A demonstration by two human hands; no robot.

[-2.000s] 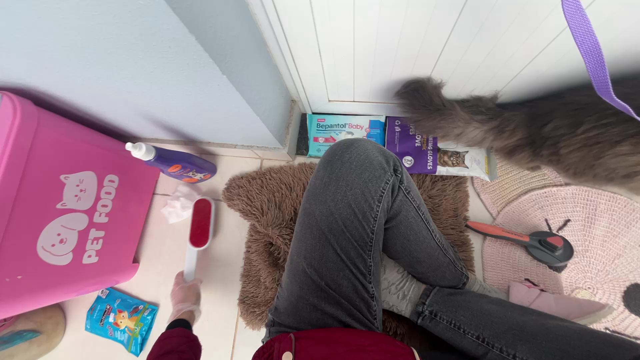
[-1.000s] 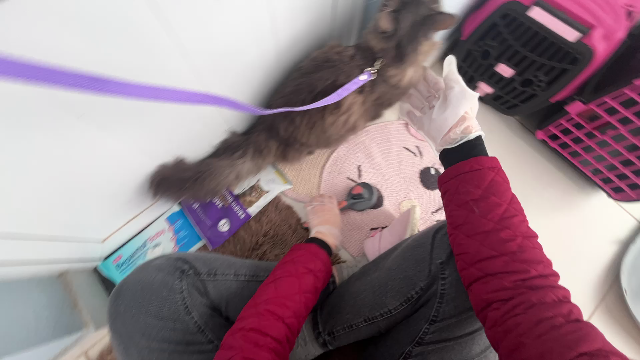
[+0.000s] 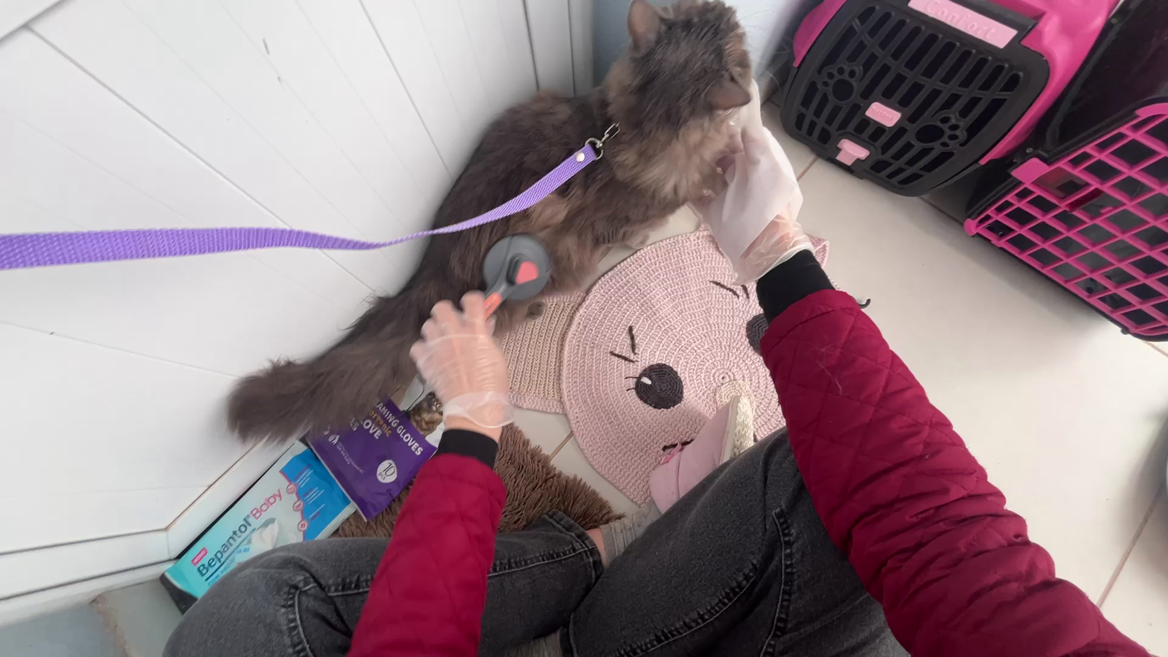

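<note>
A long-haired grey-brown cat [image 3: 547,173] stands along the white wall, its head turned from me. A purple leash [image 3: 301,239] is clipped on near its neck by a metal hook. My left hand [image 3: 463,360], in a clear glove, grips the orange handle of a round grey pet brush [image 3: 516,267] held against the cat's hind side. My right hand [image 3: 753,205], also gloved, is at the cat's chin and chest with white material, perhaps a wipe or loose glove; its fingers are largely hidden.
A pink crocheted mat [image 3: 675,338] lies beside the cat. Pink-and-black pet carriers [image 3: 912,91] stand at upper right. A purple glove packet [image 3: 374,461] and a Bepantol Baby box [image 3: 265,525] lie by the wall, near a brown shaggy rug [image 3: 547,479]. A pink slipper [image 3: 698,456] is by my leg.
The brush, on the mat at first, has been lifted by my left hand to the cat's side. My right hand has gone to the cat's chin. The view has swung right.
</note>
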